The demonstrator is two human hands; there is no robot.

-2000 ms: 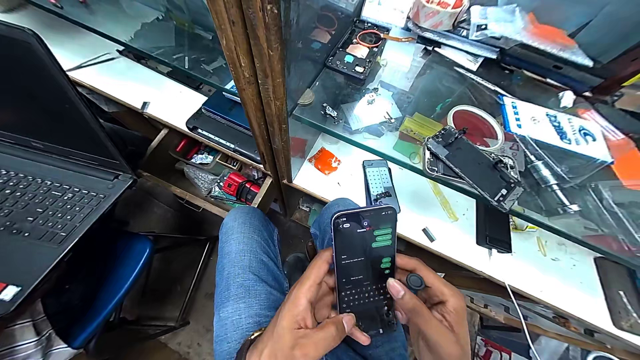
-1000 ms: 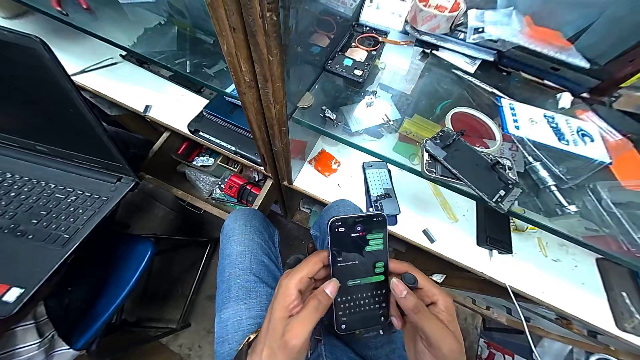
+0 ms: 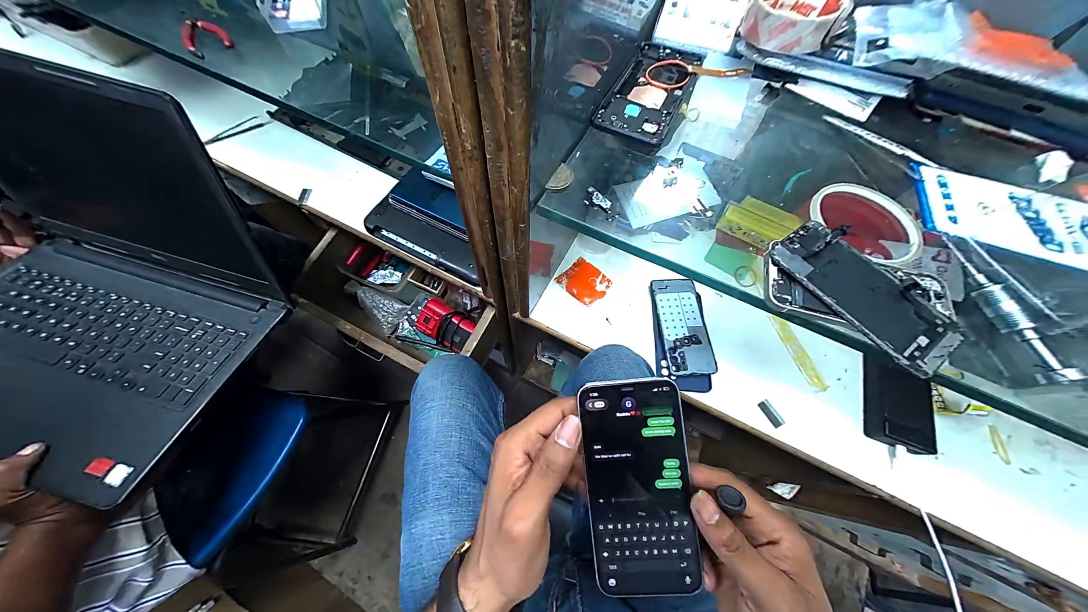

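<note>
A smartphone (image 3: 642,493) with a dark chat screen and a keyboard is held upright between both hands above my lap. My left hand (image 3: 527,493) grips its left edge, the thumb resting near the upper left corner. My right hand (image 3: 752,540) holds the lower right edge, thumb beside the screen; a dark round ring piece (image 3: 730,500) sits on a finger. Just beyond, a second phone (image 3: 684,327) lies on the white counter with small dark parts on it. The phone's back and some fingertips are hidden.
The glass shelf (image 3: 646,229) bears a disassembled phone (image 3: 863,289), a tape roll (image 3: 867,223) and an opened phone housing (image 3: 648,93). A black phone (image 3: 899,404) lies on the counter. At left, another person's hand (image 3: 34,493) supports a laptop (image 3: 127,340) near an open drawer (image 3: 374,327).
The left thumb has moved from the keyboard area up to the phone's upper left edge. The laptop has shifted right, and the other person's hand and arm have come into view beneath it.
</note>
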